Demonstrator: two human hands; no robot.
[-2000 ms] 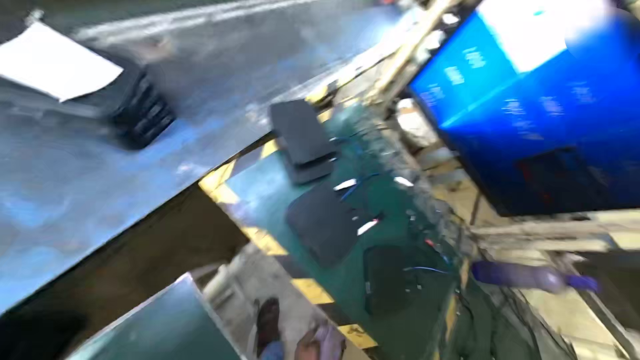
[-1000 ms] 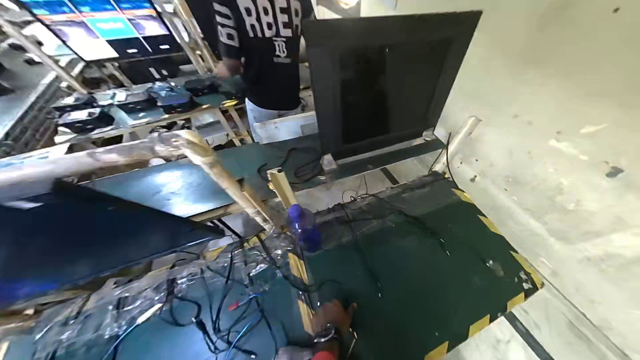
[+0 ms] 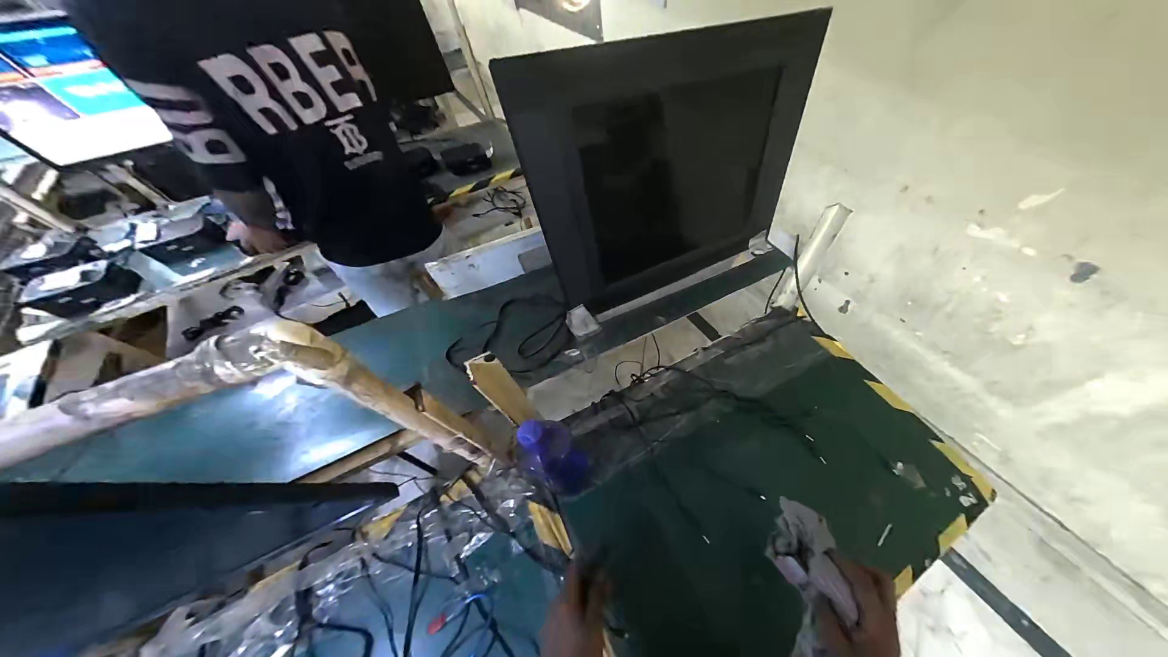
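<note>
Low in the head view, my right hand (image 3: 853,607) grips a crumpled greyish cloth (image 3: 808,557) over the green tabletop (image 3: 730,547) with yellow and black edge tape. My left hand (image 3: 577,607) is at the bottom centre, by the table's left edge; its fingers are blurred, and no held thing can be made out. A blue-purple plastic bottle (image 3: 553,456) lies beyond it, near the wooden post. Thin black cables (image 3: 671,383) run along the far side of the tabletop.
A black-framed monitor (image 3: 671,173) stands on the bench behind. To the left are a wrapped pole (image 3: 301,351), a dark screen (image 3: 182,547) and tangled cables (image 3: 415,575) over clear plastic. A person in a black shirt (image 3: 301,119) stands beyond, near black devices (image 3: 82,287). A wall rises at right.
The view has swung far from the earlier bench with black devices. A cloth now shows in my right hand. The person beyond appears larger and further left in view.
</note>
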